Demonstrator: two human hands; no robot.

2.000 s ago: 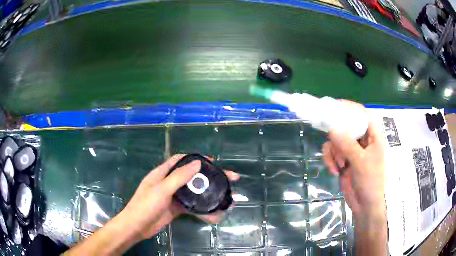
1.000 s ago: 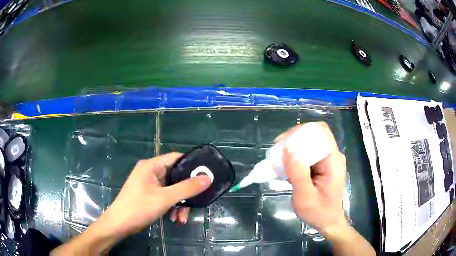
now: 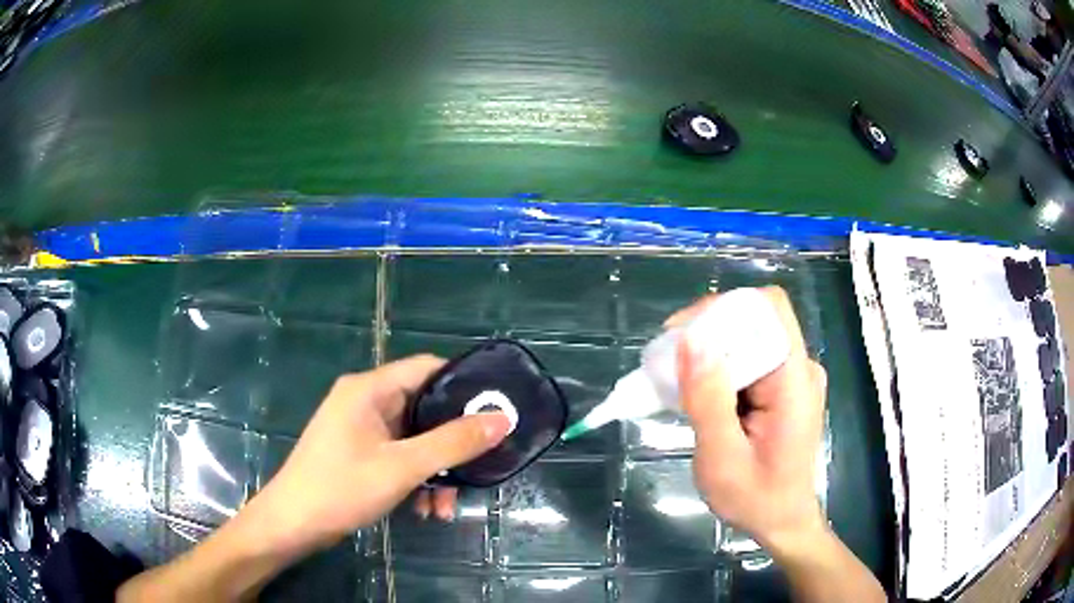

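My left hand (image 3: 375, 438) holds a black rounded-square housing (image 3: 509, 383) over the clear blister tray, thumb on its white centre ring, fingers beneath. My right hand (image 3: 760, 436) grips a white glue bottle (image 3: 736, 336), tilted down to the left. The green nozzle tip (image 3: 574, 431) is at the right edge of the housing; I cannot tell if it touches. No glue can be made out. The clear blister tray (image 3: 554, 495) lies on the green bench under both hands.
The green belt (image 3: 353, 118) with blue edging runs across the back, with several spaced black housings (image 3: 703, 127) at its right. More housings (image 3: 39, 333) are heaped at the far left. Printed sheets (image 3: 942, 412) with dark cover pads (image 3: 1027, 277) lie at the right, on brown cardboard (image 3: 1036, 554).
The right hand has brought the bottle down from over the belt edge to the housing's edge. The left hand has turned the housing. The belt housings have shifted right in the view.
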